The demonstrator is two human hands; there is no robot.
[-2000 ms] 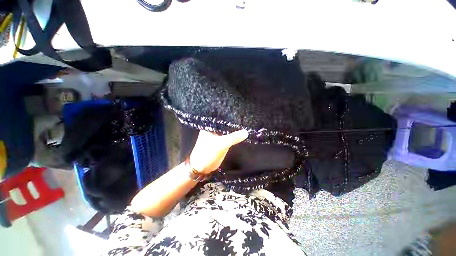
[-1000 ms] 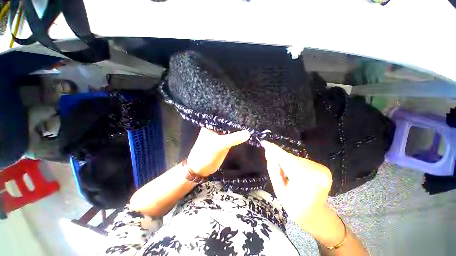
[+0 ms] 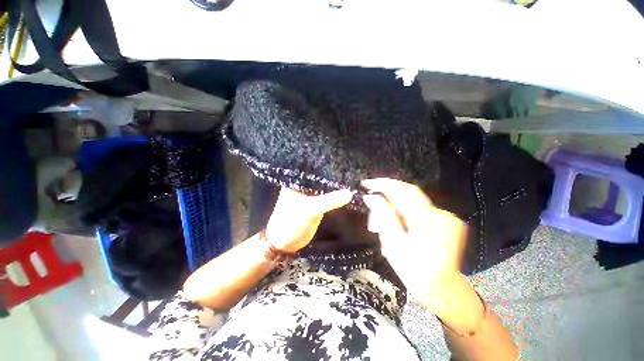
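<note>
The dark tweed-like jacket (image 3: 282, 127) lies over my lap, partly under the table edge. A black and white flecked trim (image 3: 282, 171) runs along its edge. My left hand (image 3: 295, 218) pinches the trimmed edge between thumb and fingers, left of centre. My right hand (image 3: 416, 236) touches the trim just right of my left thumb, its thumb and finger closed together. A needle or thread between the right fingertips is too small to see. More of the jacket (image 3: 498, 194), with thin speckled lines, hangs to the right.
The white table (image 3: 282, 32) crosses the top, with black straps (image 3: 106, 42) at its left edge. A blue basket (image 3: 205, 218) of black garments stands at left, by a red stool (image 3: 35, 268). A purple stool (image 3: 558, 204) stands at right.
My right hand was out of view two seconds ago, then came in from the lower right to the trim. Its fingers are now closer over the edge. My left hand keeps its pinch.
</note>
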